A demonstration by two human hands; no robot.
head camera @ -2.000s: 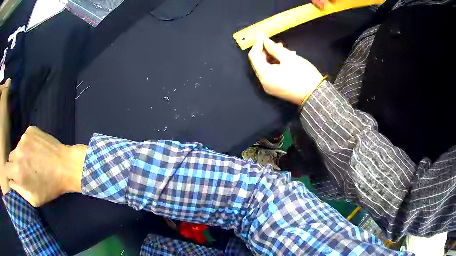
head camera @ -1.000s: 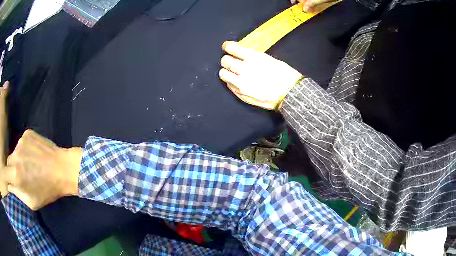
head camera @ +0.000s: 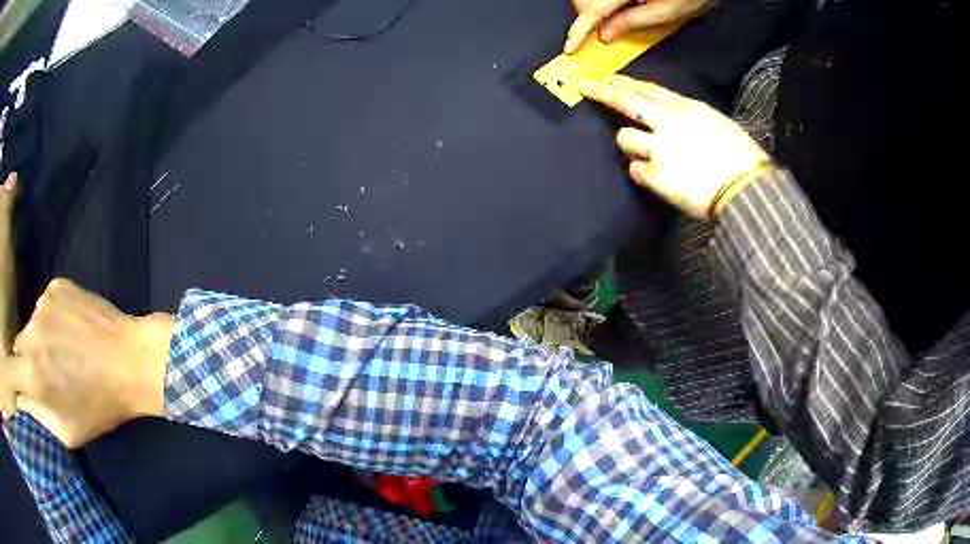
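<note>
My right hand (head camera: 80, 367) is at the left edge, fingers curled, above dark cloth. Its fingertips run to the picture's edge, so what they hold is hidden. My left hand (head camera: 9, 255) shows only as a thin strip of skin along the left edge, beside my right hand; the rest is cut off. Dark navy cloth (head camera: 90, 228) lies on the table just right of and above my hands, with white tabs (head camera: 23, 80) at its upper left. I cannot tell whether either hand grips it.
At the upper right, another person's hands (head camera: 697, 143) press a yellow template (head camera: 574, 80) on dark cloth. A clear plastic bag (head camera: 191, 19) and white paper (head camera: 94, 27) lie at the top left. Pale thread bits (head camera: 362, 213) dot the dark table cover (head camera: 277, 149). A red item (head camera: 404, 492) shows below my sleeve.
The other person's hands have shifted on the yellow template, whose near end now shows at the upper right with dark cloth under it. My hands have hardly moved.
</note>
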